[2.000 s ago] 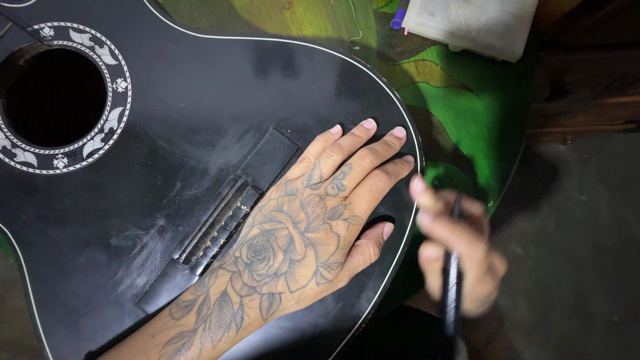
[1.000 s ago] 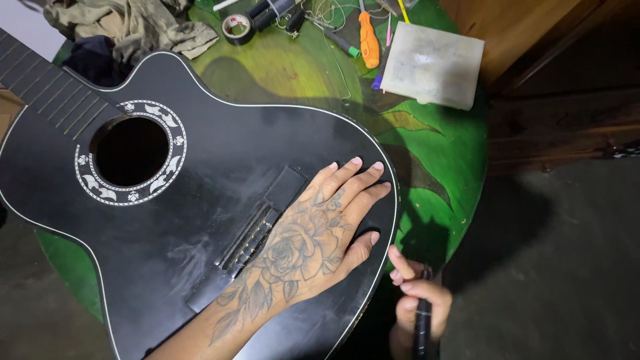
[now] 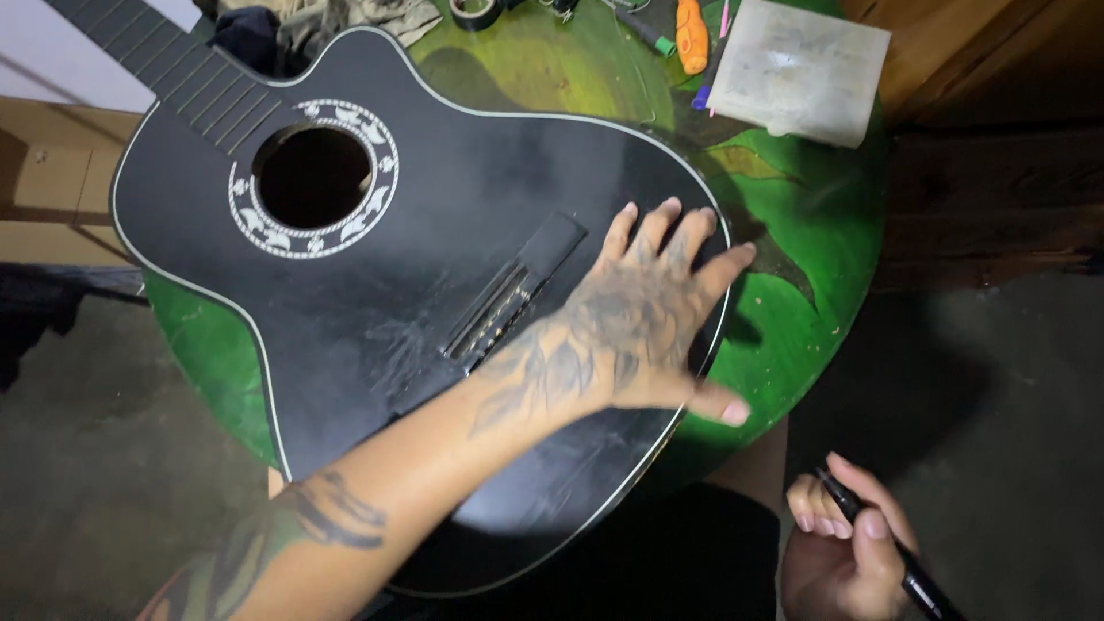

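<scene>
A black acoustic guitar (image 3: 448,207) with white edge binding lies face up, with no strings visible over its soundhole (image 3: 315,177). My left hand (image 3: 647,319), tattooed, rests on the lower end of its top, fingers spread and the thumb out over the edge. Beside that hand is the guitar's bridge (image 3: 504,306), partly covered by my forearm. Whitish smudges mark the top around the bridge. Off the guitar at the lower right, my right hand (image 3: 854,535) grips a black pen-like tool (image 3: 916,582), its tip pointing up and left.
Under the guitar is a round green painted table (image 3: 802,345). At its back lie a translucent plastic case (image 3: 798,69), an orange-handled tool (image 3: 691,36), a roll of black tape (image 3: 474,10) and crumpled cloth (image 3: 328,26). A cardboard box (image 3: 65,164) stands at the left.
My left hand's fingers have spread apart over the guitar top. My right hand with the black tool has moved away from the guitar's edge, to the lower right.
</scene>
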